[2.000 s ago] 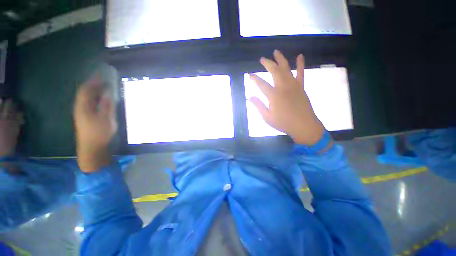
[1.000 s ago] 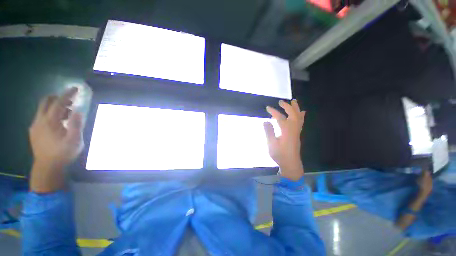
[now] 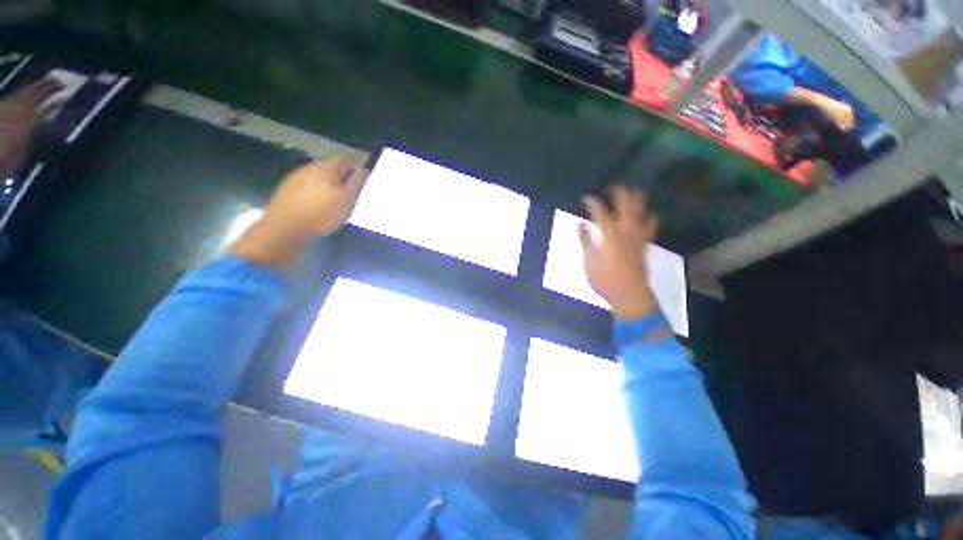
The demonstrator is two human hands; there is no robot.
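Note:
Four tablets with plain white lit screens lie in a two-by-two block with black borders. My left hand is at the left edge of the far left tablet, fingertips at its black border. My right hand is over the far right tablet, fingers apart and blurred; I cannot tell if it touches the screen. The near left tablet shows fully. The near right tablet is partly covered by my right sleeve.
Green bench top surrounds the block. At the left edge another person's hand is over dark units. A black area lies to the right, with a lit unit beyond. A pale frame post and a person's arm are at the upper right.
The view has turned, and the block now appears tilted. My left hand has moved from beside the near row to the far left tablet. My right hand has moved to the far right tablet.

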